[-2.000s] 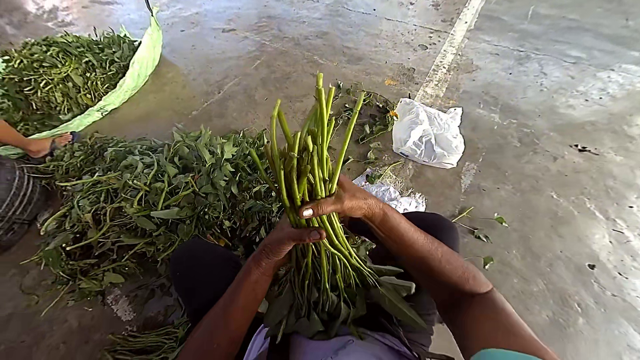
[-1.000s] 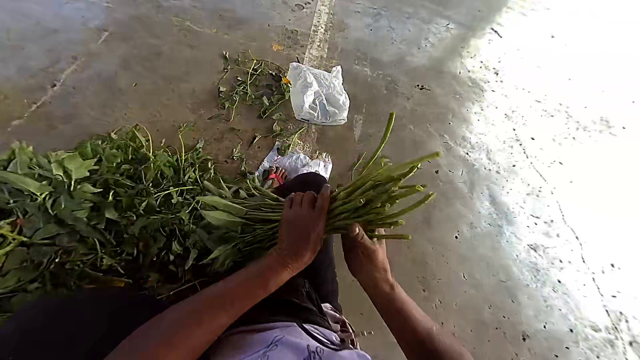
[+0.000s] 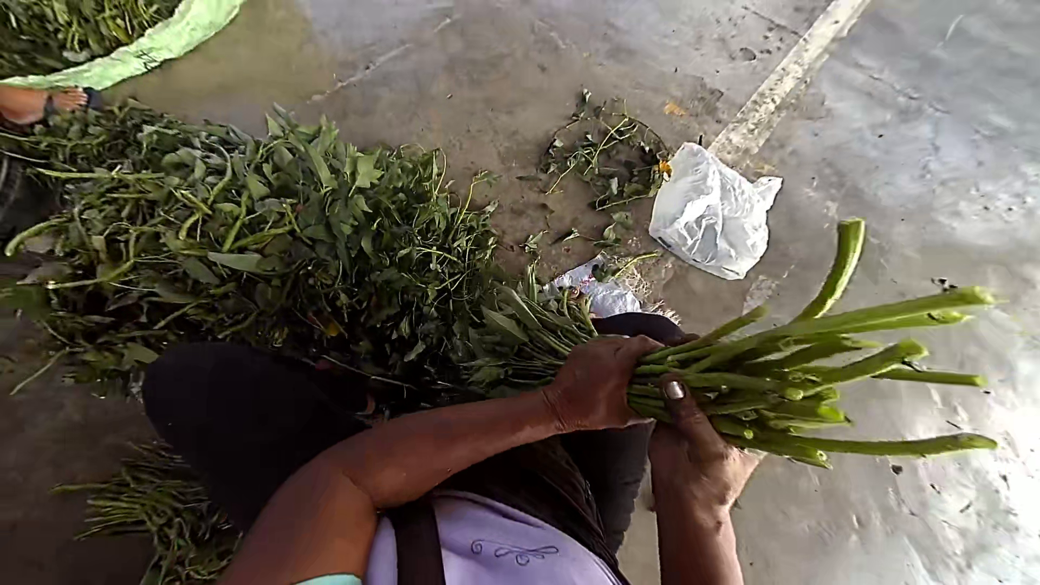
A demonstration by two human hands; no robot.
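A bunch of leafy green stems (image 3: pixel 780 366) lies sideways across my hands, its thick bare ends pointing right and its leaves pointing left. My left hand (image 3: pixel 601 382) is wrapped around the middle of the bunch. Just right of it, my right hand (image 3: pixel 703 455) holds the stems from below, thumb up against them. The bunch's leafy end meets the large heap of leafy greens (image 3: pixel 284 236) on the floor at the left. The palm and some fingers of both hands are hidden by the stems.
A white plastic bag (image 3: pixel 715 211) lies on the concrete floor beside scattered vines (image 3: pixel 605 154). A second crumpled plastic bag (image 3: pixel 605 292) is near my knee. More stems (image 3: pixel 154 512) lie at lower left. At upper left are a green sack (image 3: pixel 179 41) of greens and another person's foot (image 3: pixel 49 104).
Two seconds ago the bunch stood upright between my hands; it has turned sideways, stem ends to the right. Since one second ago both hands still hold it, and the view has swung left.
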